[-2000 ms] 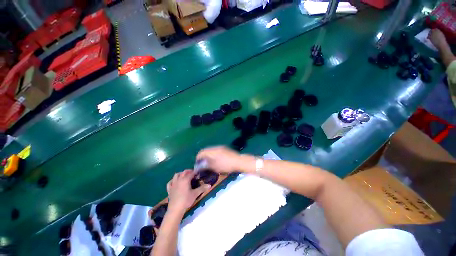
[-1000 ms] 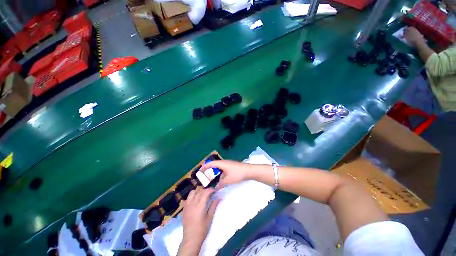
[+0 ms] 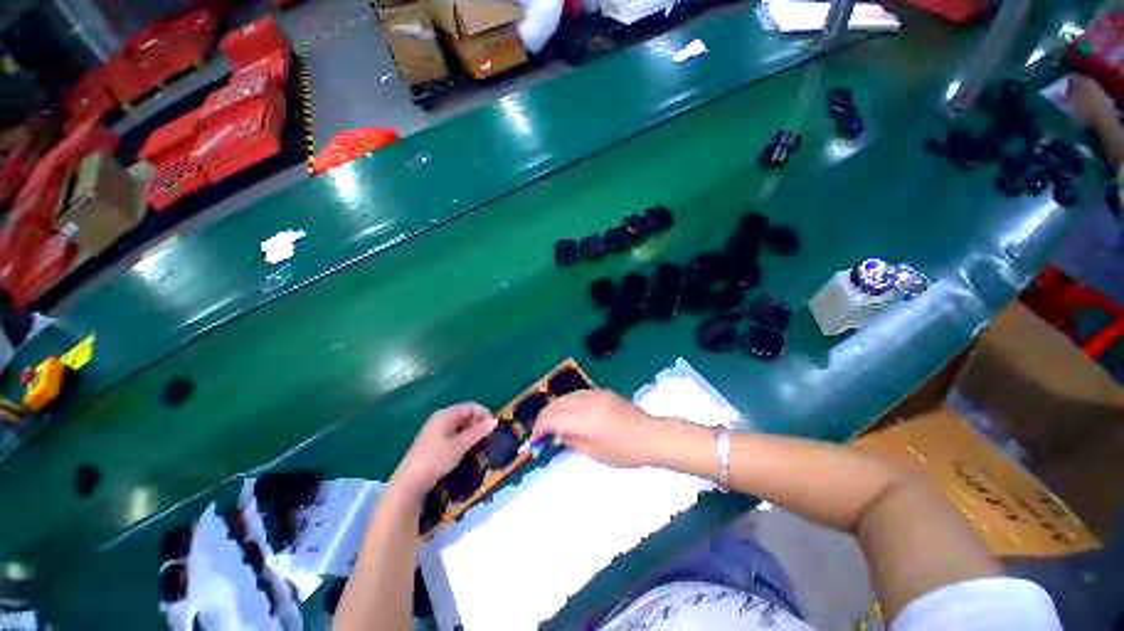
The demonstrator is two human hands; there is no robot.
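An orange-brown holding fixture [image 3: 579, 369] lies in front of me with a row of black parts [image 3: 499, 446] in it. My right hand [image 3: 594, 427] is over the fixture's near edge, its fingertips closed on a small white-and-blue piece [image 3: 542, 444], partly hidden by the fingers. My left hand [image 3: 446, 444] is at the fixture's far side, its fingertips close together by the black parts; whether it holds anything is unclear. White sheets [image 3: 555, 530] with a wavy edge lie on the near side of the fixture.
Loose black parts [image 3: 703, 281] lie beyond the fixture. A white block with silver tops [image 3: 838, 305] is at right. More white sheets [image 3: 222, 567] with black parts are at left. An open carton [image 3: 986, 475] stands at right. Another person's hand [image 3: 1091, 105] shows far right.
My left hand has moved from the white sheets to the fixture's far side. My right hand still pinches the small piece, now at the fixture's near edge. The far row of black parts sits further right.
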